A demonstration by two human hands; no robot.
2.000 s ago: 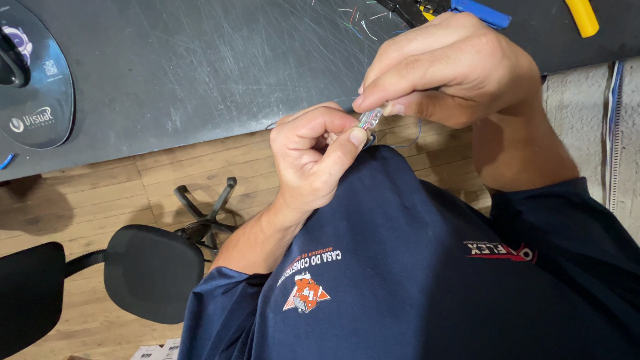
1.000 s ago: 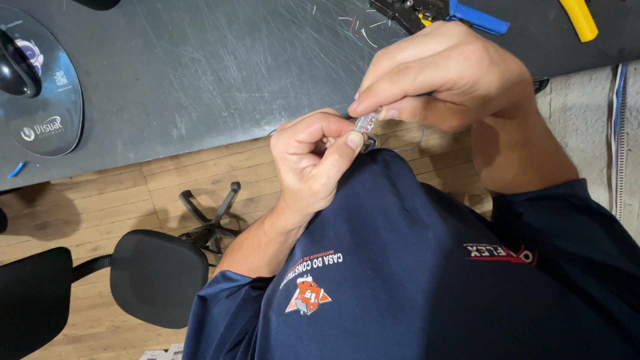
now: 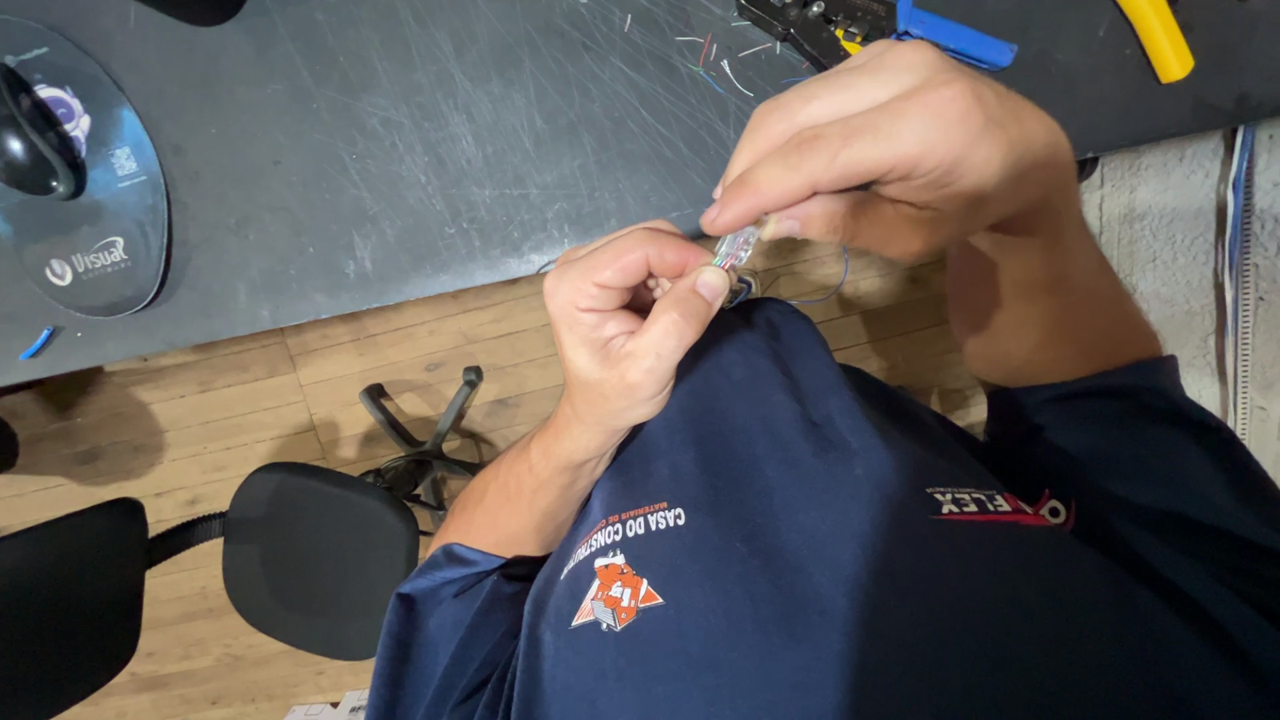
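My left hand (image 3: 635, 310) pinches thin coloured wires (image 3: 727, 262) between thumb and forefinger, close to the front edge of the desk. On the wires' upper end sits a clear plastic modular plug (image 3: 738, 243), and my right hand (image 3: 880, 160) grips it between thumb and fingertips. Below the pinch, untwisted wires and part of a cable (image 3: 742, 288) show against my dark blue shirt. One thin blue wire (image 3: 835, 285) loops out to the right. How far the wires reach inside the plug cannot be told.
On the dark desk (image 3: 430, 130) lie a crimping tool with a blue handle (image 3: 955, 38), a yellow handle (image 3: 1158, 40), wire scraps (image 3: 735, 78), a blue scrap (image 3: 37, 343), and a mouse (image 3: 35, 140) on a pad (image 3: 110, 230). A black office chair (image 3: 320, 560) stands lower left; cables run down the wall at right.
Both hands stay together around the plug and wires, with only small finger shifts. The view has shifted slightly.
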